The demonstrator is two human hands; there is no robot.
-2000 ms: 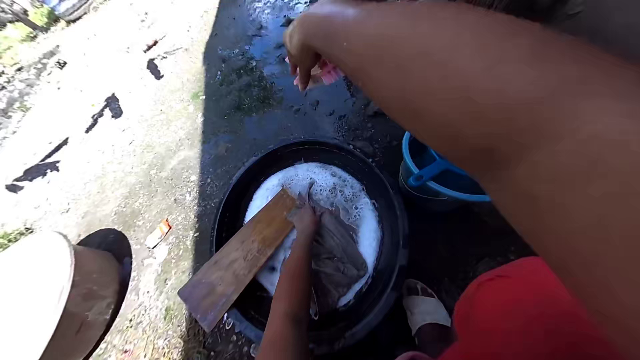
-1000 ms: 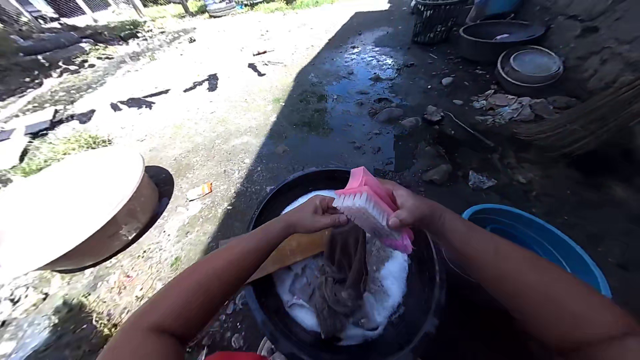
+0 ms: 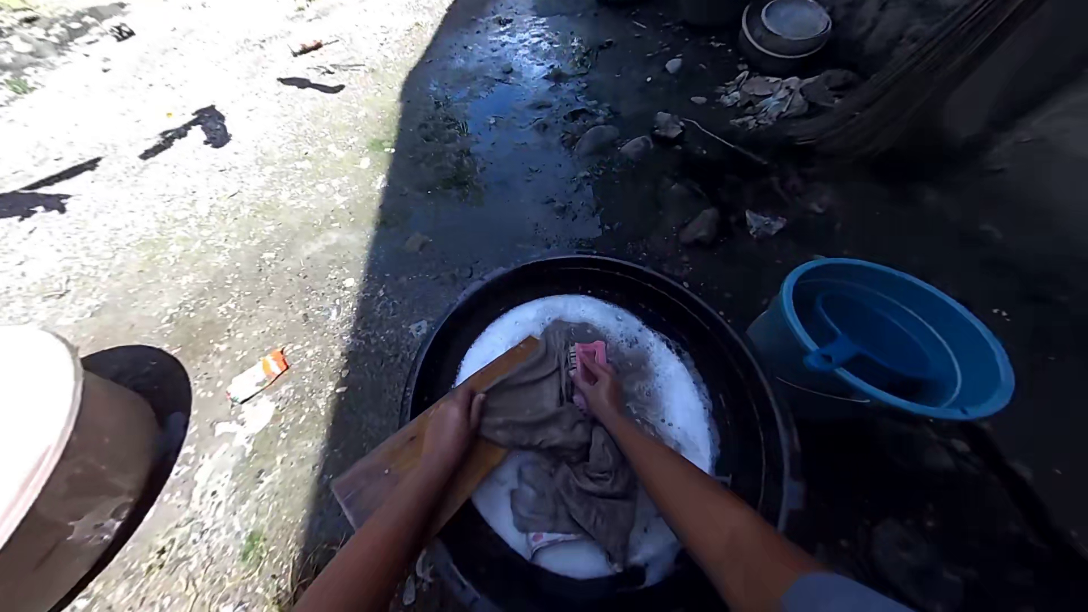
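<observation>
A black basin holds white suds and a wet grey-brown cloth. A wooden board slants over the basin's left rim with part of the cloth lying on its upper end. My left hand presses on the board at the cloth's left edge and pinches the cloth there. In my right hand is a pink scrub brush, its bristles turned left against the cloth. Some of the cloth hangs down into the suds.
Right of the basin stands a blue bucket with a blue dipper inside. A large pale tub is at the left edge, near an orange and white wrapper. Stones, rags and a pot lie beyond on wet ground.
Both hands were together at the brush above the basin; now they are apart and lower, the left at the cloth on the board, the right holding the brush against the cloth.
</observation>
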